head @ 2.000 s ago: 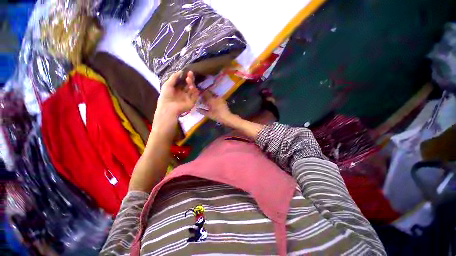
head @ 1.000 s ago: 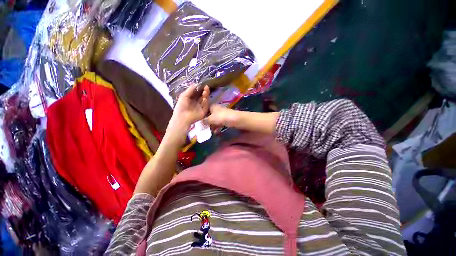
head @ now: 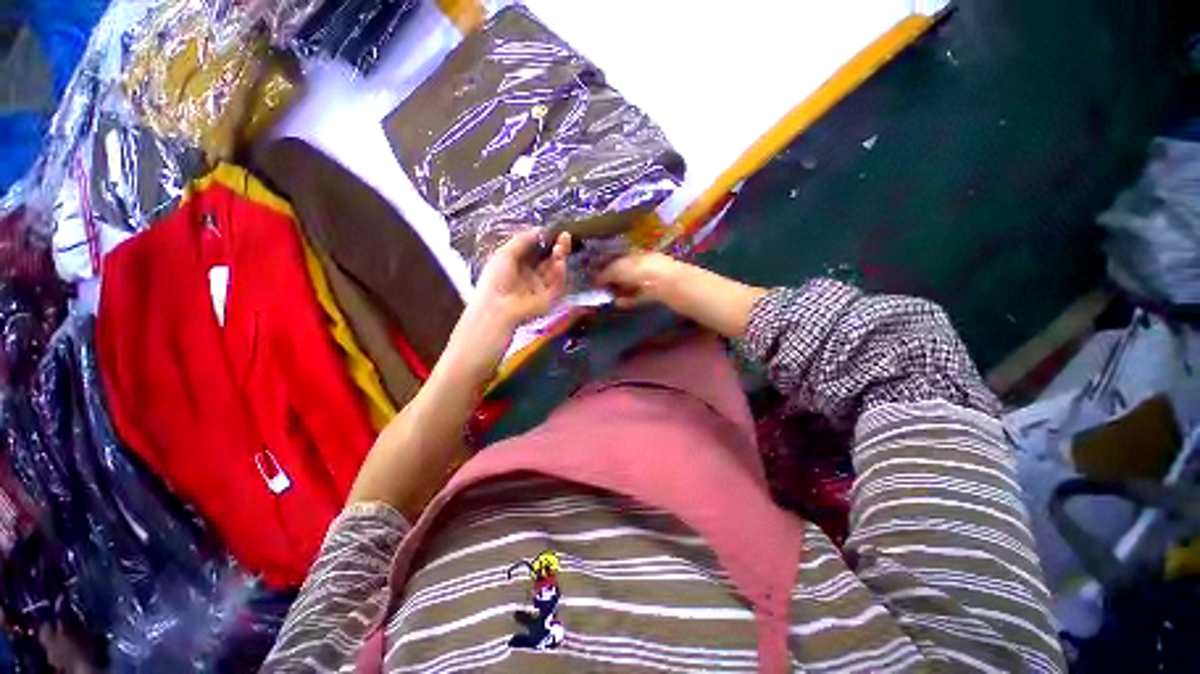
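Note:
A folded olive-brown garment in a clear, shiny bag lies on the white table top, its near end at the table edge. My left hand is at this near end with its fingers partly curled and apart; whether it holds the film is unclear. My right hand is beside it, fingers closed on the bag's loose clear end, which hangs at the table edge. The exact grip is partly hidden.
At the left lie a red garment with white tags, a mustard edge under it and a brown garment. Bagged mustard and dark garments are farther left. A dark green surface is at the right.
Both hands have shifted a little right along the bag's near end. The white piece that stuck out below the hands a second ago no longer shows that way; clear film shows there.

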